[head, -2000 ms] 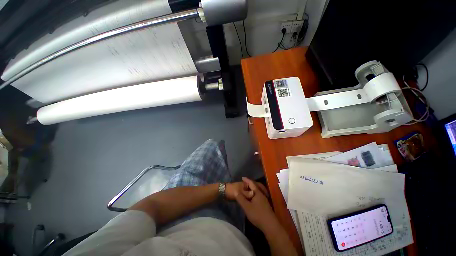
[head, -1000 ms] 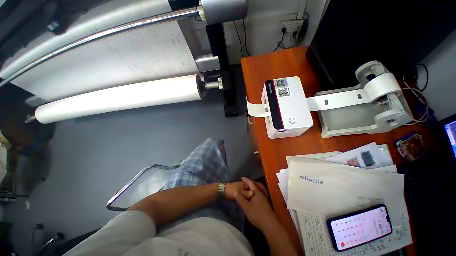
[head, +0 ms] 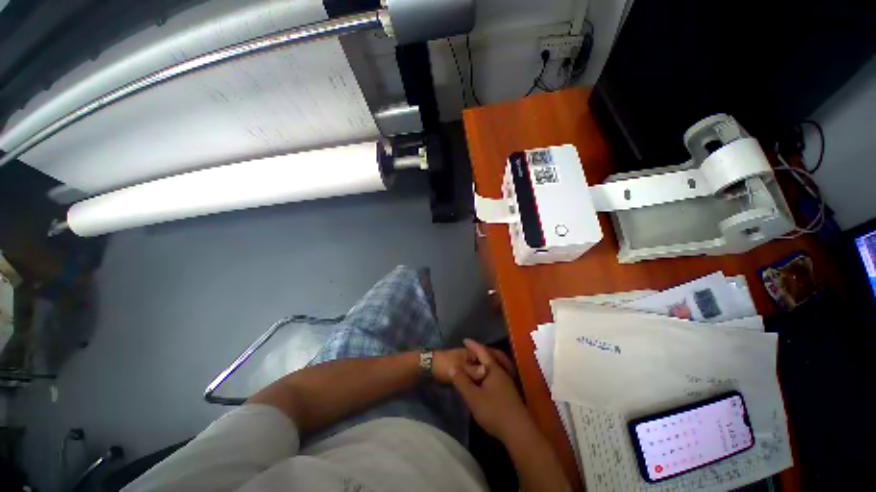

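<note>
My left hand, with a metal watch on its wrist, and my right hand are clasped together in my lap beside the desk edge. No object shows in them, though parts of the fingers are hidden by the clasp. Nearest on the desk, a smartphone with a lit pinkish-white screen lies on a cream envelope and handwritten papers.
A white label printer and label roll holder stand on the orange-brown desk. The plotter's printed paper hangs above a white paper roll at the left. A metal chair frame stands beside my legs.
A dark part over the plotter paper at the upper left, seen one second ago, no longer shows. My hands, the phone and the papers have not visibly moved.
</note>
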